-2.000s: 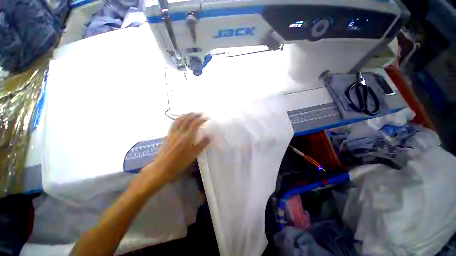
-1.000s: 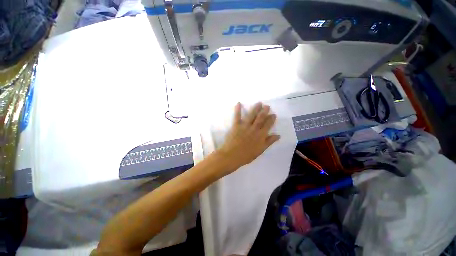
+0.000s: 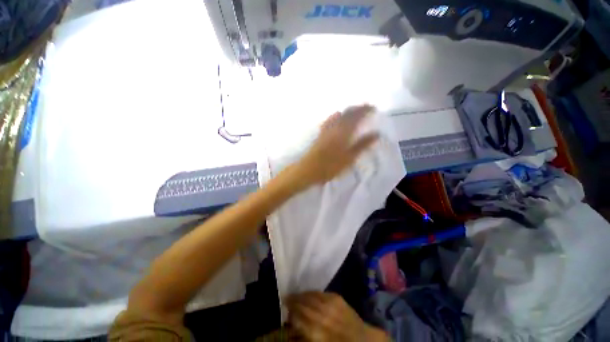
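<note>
A white cut panel point(image 3: 321, 220) runs from the machine table over its front edge and hangs down. A narrow folded edge runs along its left side. My left hand point(image 3: 344, 143) lies on the panel's upper part, fingers apart and slightly blurred. My right hand point(image 3: 328, 317), at the bottom edge and partly cut off, grips the panel's lower end. The presser foot area point(image 3: 247, 57) of the sewing machine point(image 3: 334, 23) is above and left of my left hand. A loop of dark thread point(image 3: 229, 135) lies on white left of the panel.
Stacked white panels point(image 3: 120, 120) cover the table's left part. A grey ruler point(image 3: 214, 186) runs along the front edge. Black-handled scissors point(image 3: 503, 130) lie on grey cloth at right. Fabric heaps point(image 3: 542, 260) and a blue-rimmed container point(image 3: 421, 242) are below right.
My left hand moved right onto the panel, then slightly further up and right. My right hand has come into view, holding the lower end. The view has shifted, with the machine higher in frame.
</note>
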